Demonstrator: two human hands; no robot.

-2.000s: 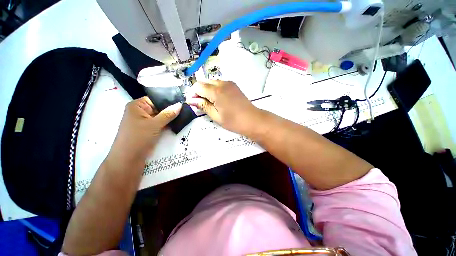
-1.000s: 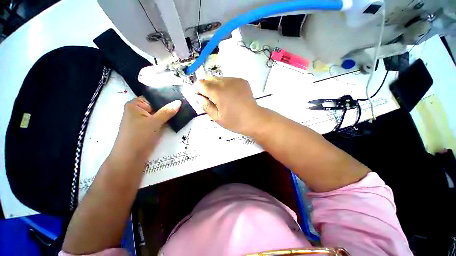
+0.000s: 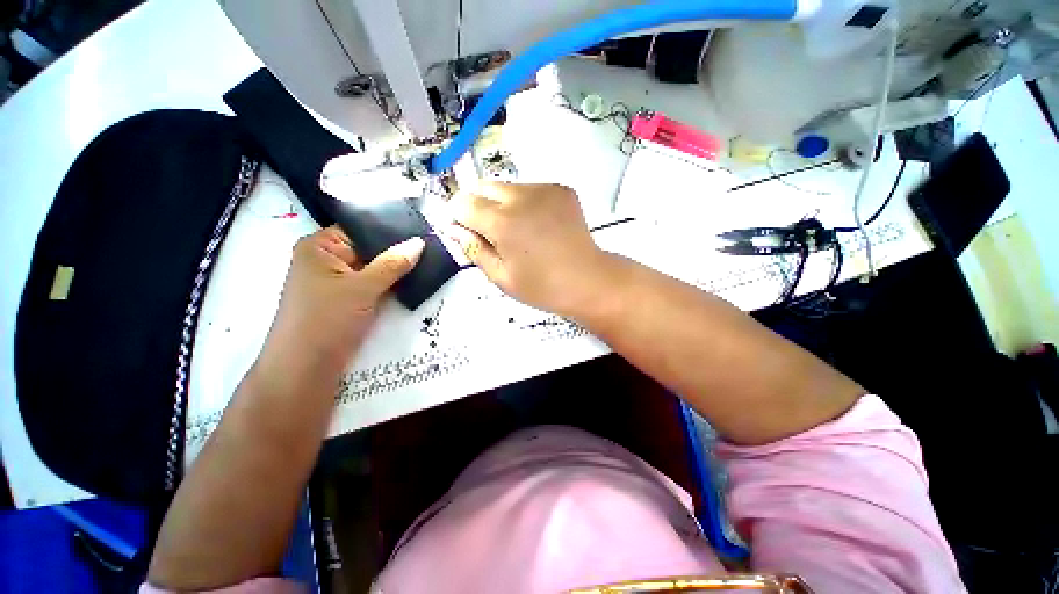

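A wide black strap (image 3: 285,130) runs from the upper left under the needle area (image 3: 432,163) of the white sewing machine (image 3: 296,41), and its near end lies between my hands. My left hand (image 3: 339,276) holds the strap's near side, with the thumb on top. My right hand (image 3: 517,238) has its fingertips at the strap's right edge, close beside the presser foot, which is partly hidden by glare and fingers. The black half-moon bag body (image 3: 116,302), with a small yellow-gold label (image 3: 63,282) and a speckled edge line, lies at the left.
A blue hose (image 3: 604,29) curves over the needle. A pink-red tool (image 3: 677,136) lies under the machine arm. Black snips (image 3: 766,240) and a black phone-like rectangle (image 3: 962,195) lie at the right. Blue bins sit below the table's ruler-marked front edge (image 3: 395,389).
Since two seconds ago, the strap's far part has swung left and lies flatter, and the bag body has shifted slightly right. My hands have hardly moved.
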